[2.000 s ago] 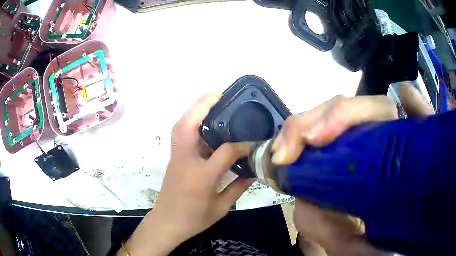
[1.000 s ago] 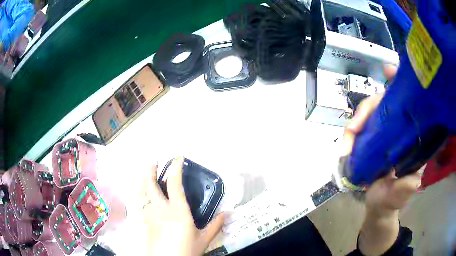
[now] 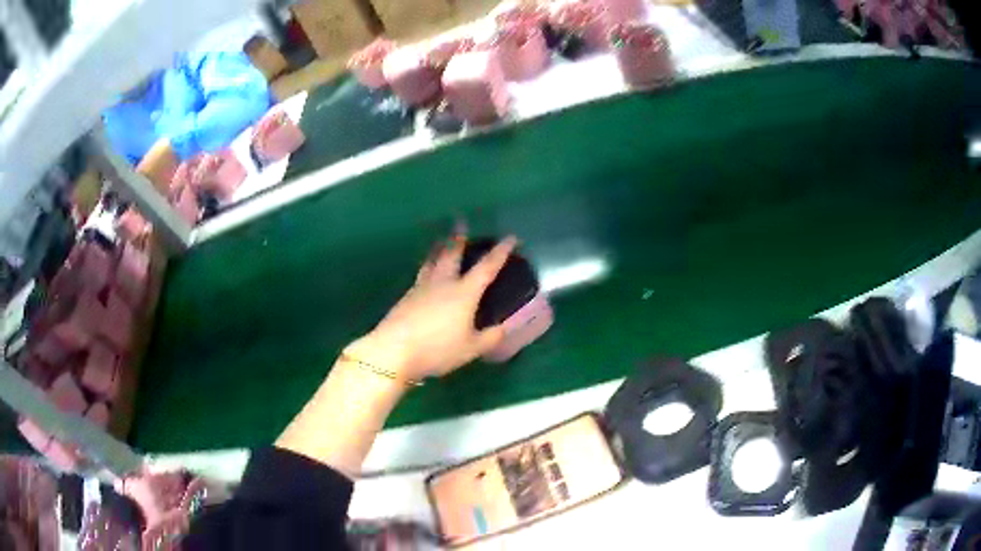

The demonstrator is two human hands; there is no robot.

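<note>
My left hand point(image 3: 436, 318) is stretched out over the green conveyor belt point(image 3: 699, 205). Its fingers are around a pink housing point(image 3: 523, 329) with a black cover point(image 3: 503, 286) on it, at or just above the belt. The fingers are slightly blurred. My right hand is not in the picture, and neither is the electric screwdriver.
A lit smartphone point(image 3: 527, 483) lies on the near white table, beside black cover rings point(image 3: 663, 420) and a black frame point(image 3: 753, 463). More black rings are stacked at right. Pink housings point(image 3: 473, 86) stand across the belt. A person's blue sleeve point(image 3: 194, 97) shows at upper left.
My left hand has moved from the white table out over the belt with the covered housing. The view has turned toward the belt. My right hand and the screwdriver have left the picture.
</note>
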